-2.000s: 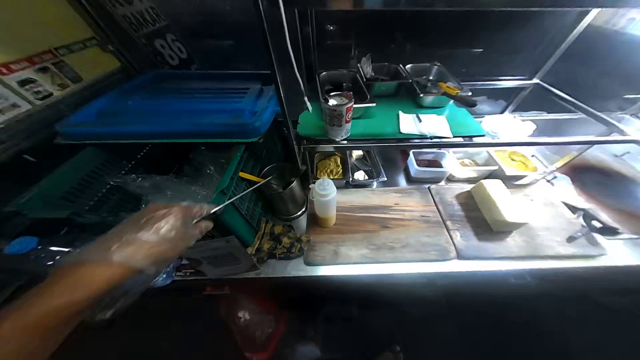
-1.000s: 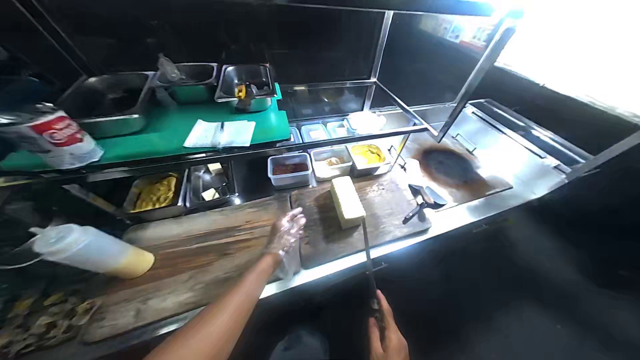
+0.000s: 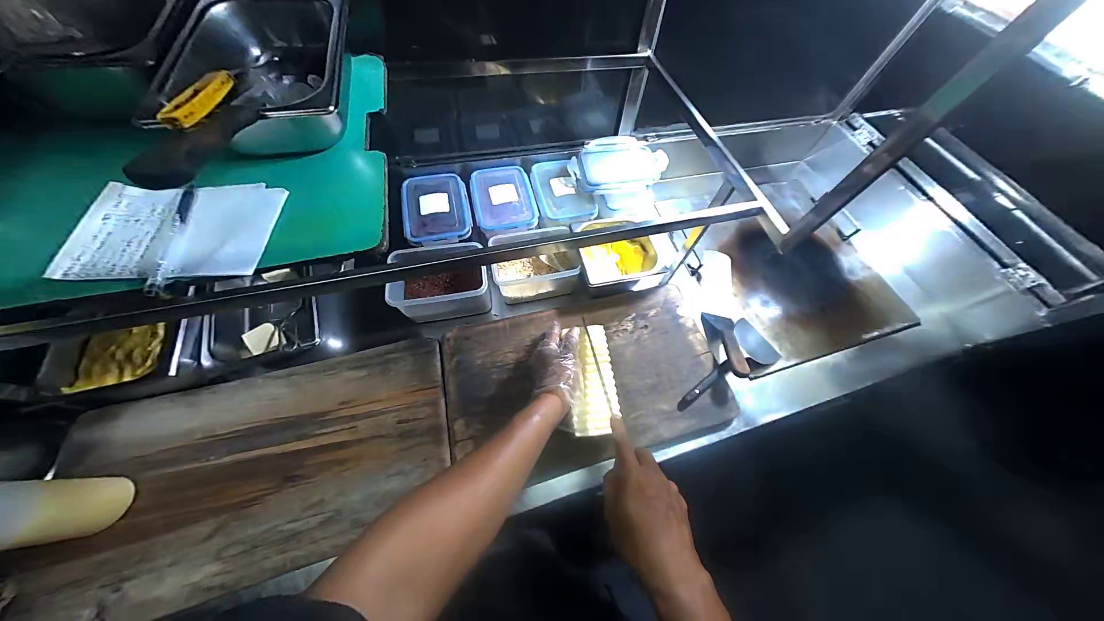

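Observation:
A pale yellow loaf-like block with ridged edges (image 3: 593, 388) lies on the right wooden cutting board (image 3: 492, 371). My left hand (image 3: 556, 362), in a clear plastic glove, rests flat against the block's left side. My bare right hand (image 3: 638, 483) is closed around a knife, its handle mostly hidden in the fist. The knife's thin blade (image 3: 599, 362) lies lengthwise along the top of the block, pointing away from me; how deep it sits cannot be told.
Right of the block lie spatulas or scrapers (image 3: 733, 349), beside a browned griddle (image 3: 802, 276). Behind the board stand tubs of dark red (image 3: 440, 289), crumbly (image 3: 536, 274) and yellow (image 3: 625, 259) food under a metal rail (image 3: 379, 269). A squeeze bottle (image 3: 69, 509) is at left.
The view has swung right and come nearer to the board. My left hand has moved from the left board's edge onto the block. The knife, held at the block's near right one second ago, now lies along its top.

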